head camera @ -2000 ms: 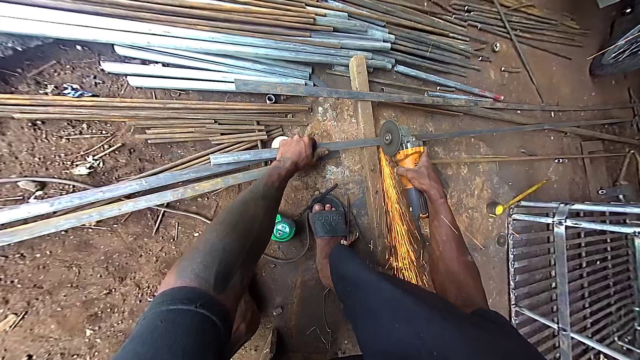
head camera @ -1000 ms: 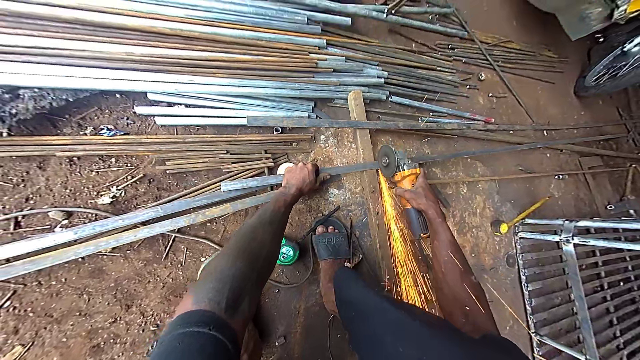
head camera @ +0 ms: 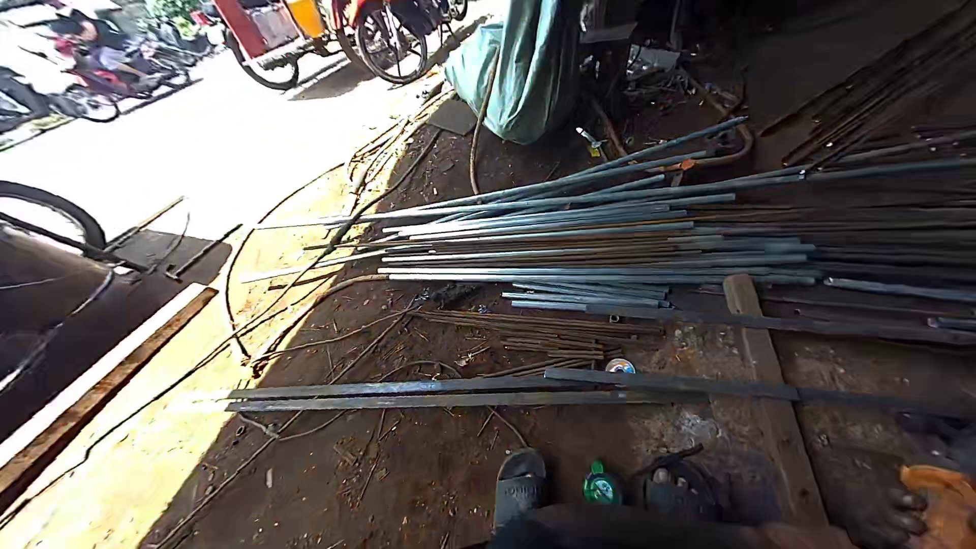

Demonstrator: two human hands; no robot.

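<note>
At the lower right edge, a dark, blurred hand, apparently my left hand, has its fingertips against the orange body of an angle grinder. Its grip is unclear. My right hand is out of view. Just above lies a flat metal bar across a wooden board, its left end over two long metal bars on the ground. No hand is on these bars. A green round tape measure, or similar thing, lies between my sandalled feet.
Metal tubes and rods cover the ground ahead. Cables run across the left side. A green tarpaulin bundle stands at the top. Beyond are a wheeled cart and a person on a motorcycle.
The view has swung far to the left. My left hand has let go of the bar it held. The sparks seen at the grinder before are no longer visible.
</note>
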